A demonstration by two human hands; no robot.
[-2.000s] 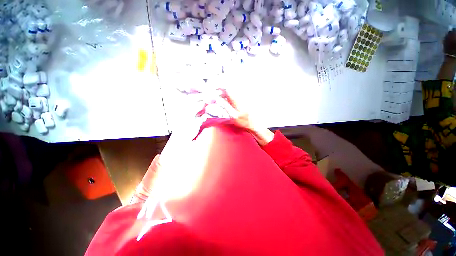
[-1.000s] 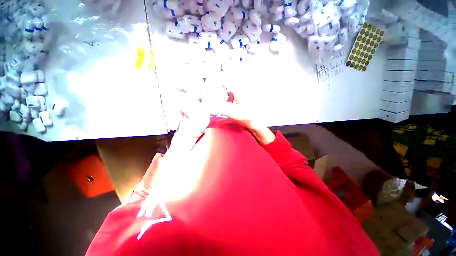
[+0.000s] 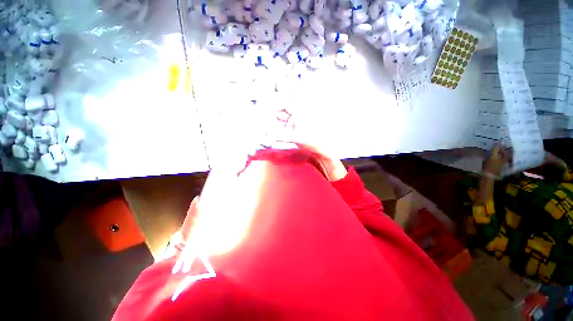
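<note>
Small white units with blue marks [image 3: 276, 28] lie heaped on the white table [image 3: 371, 119] in front of me. My right hand [image 3: 314, 157] is at the table's front edge, close to my red top. Its fingers are washed out by glare. My left hand is lost in the glare beside it. Thin reddish outlines show just above the hands, too bright to make out. Whether either hand holds a unit cannot be seen.
More white units [image 3: 38, 128] and crinkled clear bags [image 3: 107, 44] lie left of the table joint, near a yellow piece [image 3: 174, 76]. A gold sticker sheet [image 3: 455, 58] lies at right. A person in yellow-and-dark clothing [image 3: 534, 219] handles white cartons [image 3: 520, 94]. An orange container [image 3: 116, 222] stands below.
The other person's hand and sleeve have come back into view at the lower right, with a strip of white cartons now tilted over the table edge. My right hand has shifted slightly.
</note>
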